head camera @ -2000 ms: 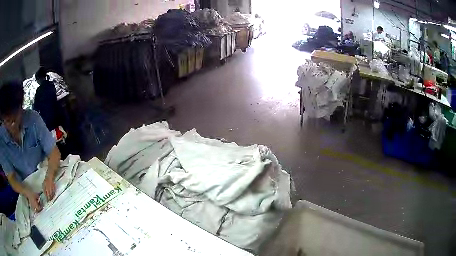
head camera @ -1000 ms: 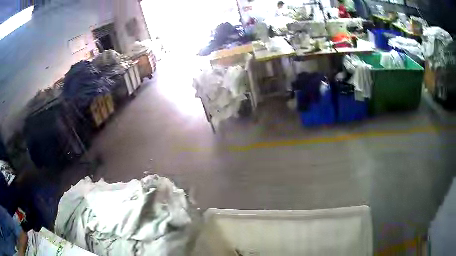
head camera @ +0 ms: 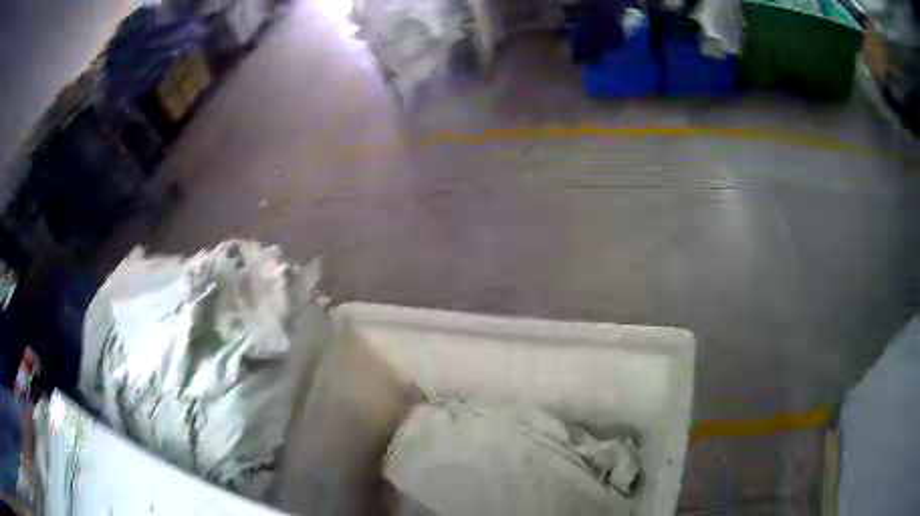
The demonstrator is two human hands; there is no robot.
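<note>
A large pale plastic bin [head camera: 525,340] stands nearest in front of me at the lower middle of the head view. Pale cloth [head camera: 494,459] lies inside it, with a crumpled bit at its right side. A big heap of pale grey-green garment pieces [head camera: 202,343] rises just left of the bin. A corner of the white table [head camera: 151,469] shows at the bottom left. Neither of my hands can be made out. A blurred brownish patch lies between the heap and the bin's inside; I cannot tell what it is.
Grey floor with a yellow line [head camera: 605,131] lies beyond the bin. Blue bins [head camera: 625,71] and a green bin [head camera: 802,50] stand at the top right. Dark heaps line the left. A pale surface [head camera: 888,423] is at the right edge.
The view has turned right and tilted down. The bin's inside and its cloth have come into view; the other worker and the green-lettered table part have mostly left it.
</note>
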